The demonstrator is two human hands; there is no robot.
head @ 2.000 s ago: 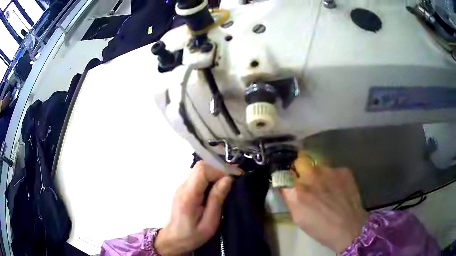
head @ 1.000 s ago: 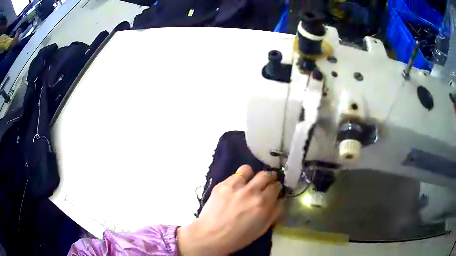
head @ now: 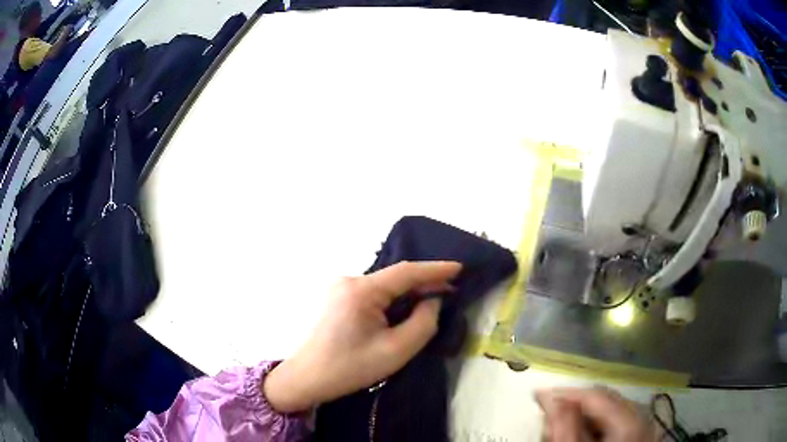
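Note:
A dark strap panel (head: 470, 259) lies on the white tabletop, left of the machine's needle area, with a zip line at the bottom. My left hand (head: 367, 337) grips the panel between thumb and fingers near its rounded end. My right hand (head: 595, 414) is at the bottom edge, blurred and partly cut off, fingers curled; whether it holds anything is unclear. The white sewing machine head (head: 647, 155) stands at the right, with its light (head: 620, 313) on over the grey metal bed (head: 733, 337).
Dark stacked panels (head: 112, 233) with silver zips lie along the left. Yellow tape (head: 595, 369) borders the machine bed. A dark thread loop (head: 682, 427) lies at the bottom right. Blue crates (head: 751, 34) are at the top right. A person (head: 34, 53) shows at the far left.
The panel and my left hand are now away from the needle, to its left. My right hand has come back into view at the bottom. The camera view has shifted, showing the machine farther right.

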